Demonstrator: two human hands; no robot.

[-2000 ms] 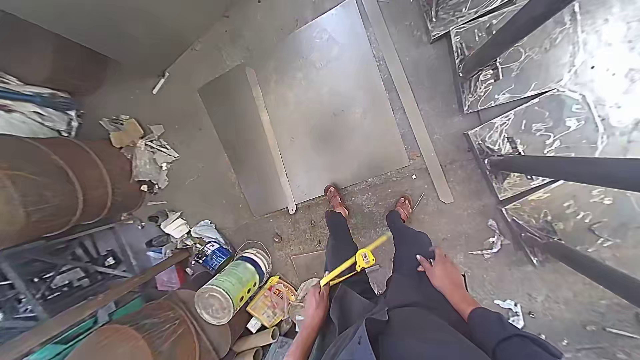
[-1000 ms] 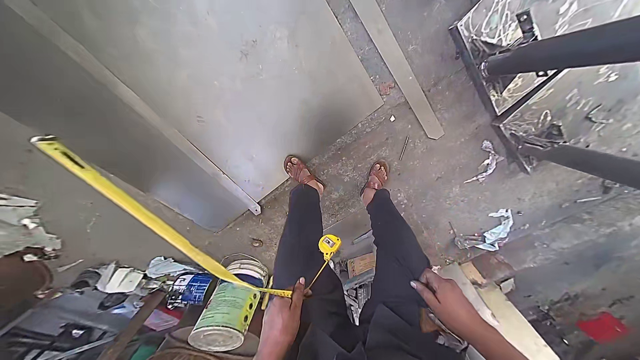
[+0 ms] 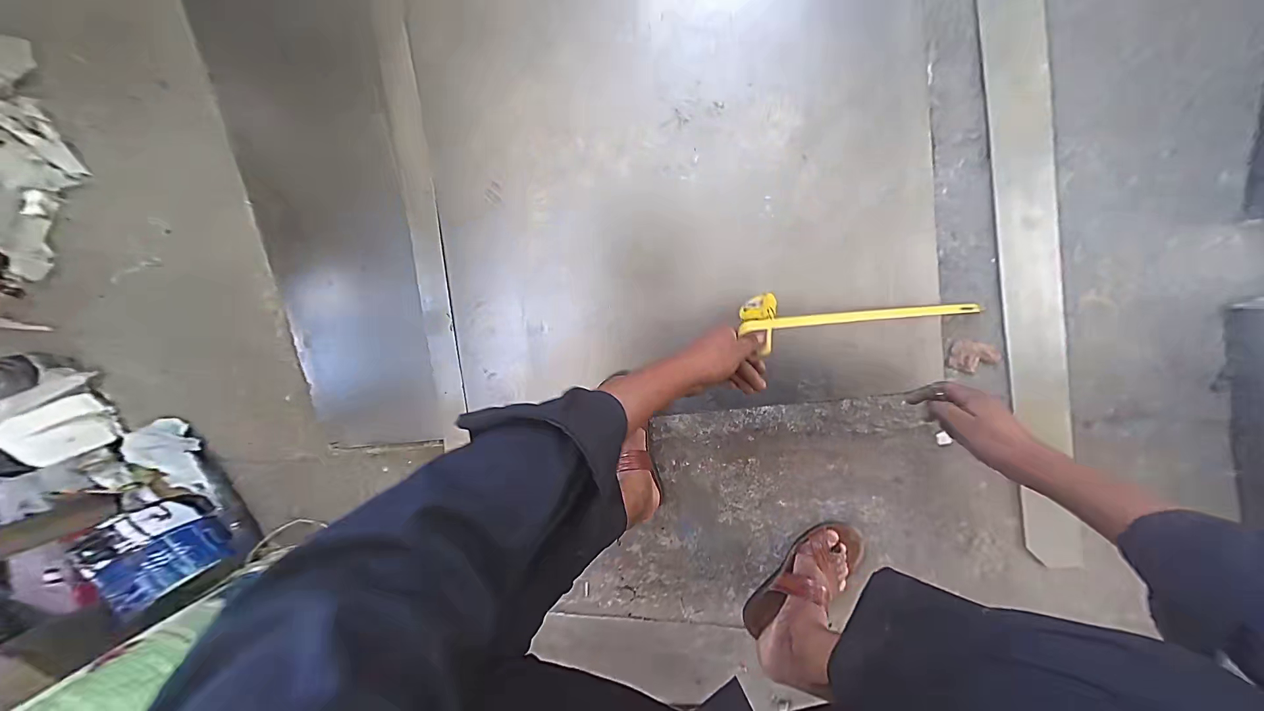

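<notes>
My left hand (image 3: 736, 357) grips a yellow tape measure (image 3: 758, 307) by its looped blade, over the near edge of a large grey metal sheet (image 3: 681, 197). The blade sticks out to the right, and its end is above the gap beside a narrow metal strip (image 3: 1027, 247). My right hand (image 3: 963, 410) reaches in near the sheet's near right corner, fingers apart and holding nothing. Whether its fingertips touch the sheet or floor, I cannot tell.
Another darker sheet (image 3: 326, 217) lies at the left, with a narrow strip (image 3: 420, 197) along it. Crumpled scraps (image 3: 35, 178), a blue-and-white container (image 3: 158, 558) and a green container (image 3: 128, 652) are at the far left. My sandalled feet stand at the sheet's near edge.
Both hands have moved from beside my legs to the large sheet's near edge. The blade, pointing up and left one second ago, now points right. The view has come closer to the sheet.
</notes>
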